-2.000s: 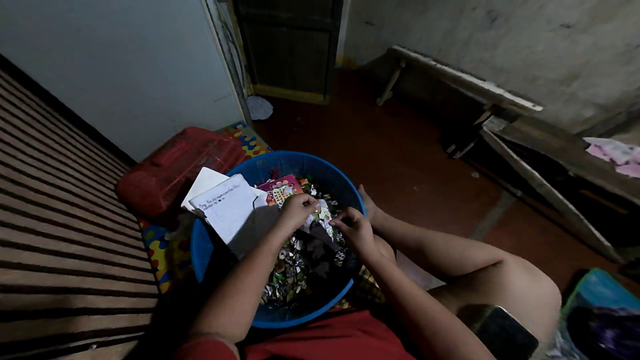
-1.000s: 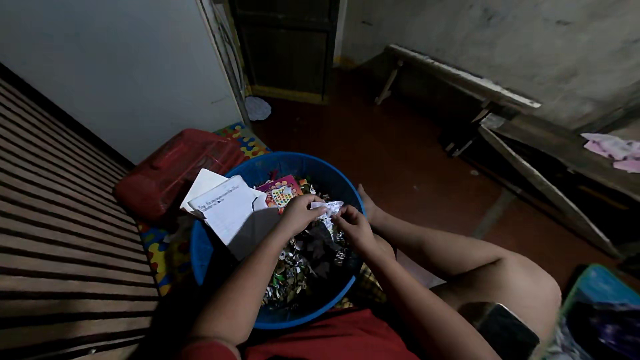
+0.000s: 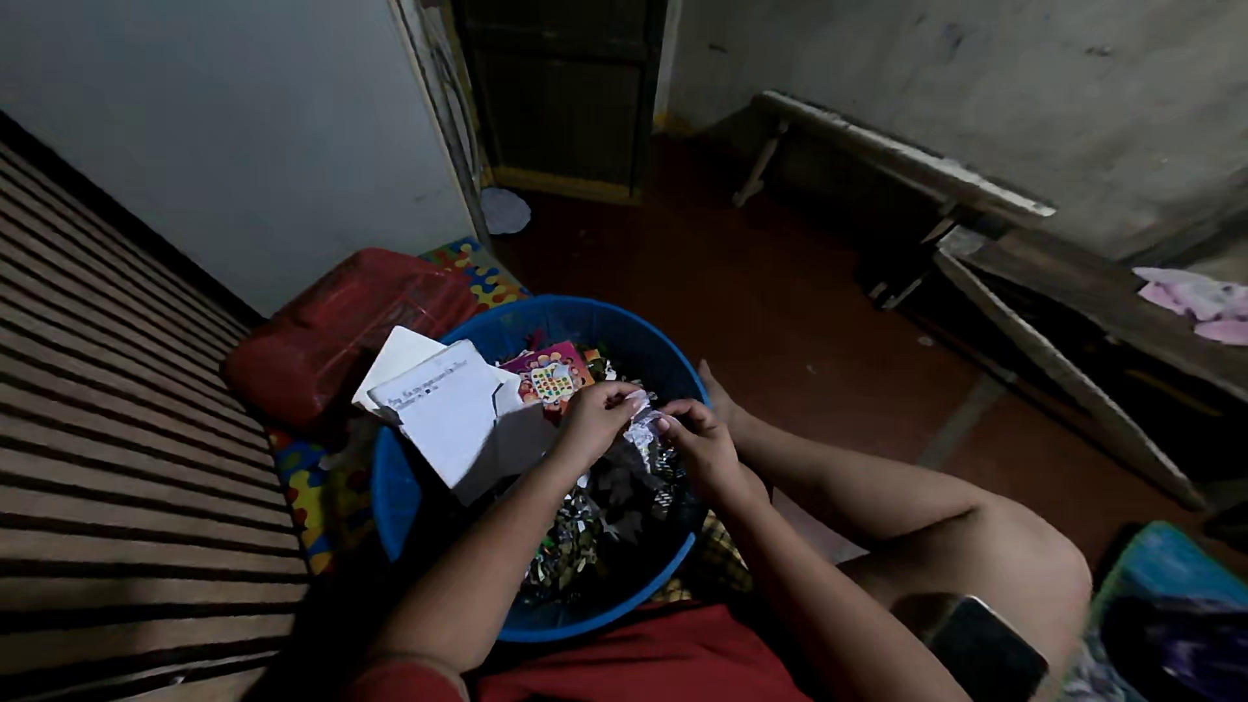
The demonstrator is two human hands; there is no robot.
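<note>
Between my fingertips, above a blue plastic basin (image 3: 390, 492), is a small crumpled whitish piece (image 3: 641, 429), perhaps paper or wrapper. My left hand (image 3: 597, 421) pinches its left side and my right hand (image 3: 704, 444) pinches its right side. Below them the basin holds many small shiny scraps (image 3: 565, 551) and a dark crumpled piece (image 3: 621, 497). A white sheet with handwriting (image 3: 468, 419) leans over the basin's left rim, beside a pink printed packet or card (image 3: 556, 375).
A red plastic case (image 3: 341, 331) lies on a colourful mat (image 3: 478, 273) at the left, by a slatted wooden panel (image 3: 127, 468). A phone (image 3: 987, 648) rests on my leg. Wooden benches (image 3: 907, 161) stand along the wall, one holding a pink and white cloth (image 3: 1194, 300).
Both hands stay over the basin and keep handling the whitish piece, whose shape has changed between their fingers. The basin, sheet and phone stay where they were.
</note>
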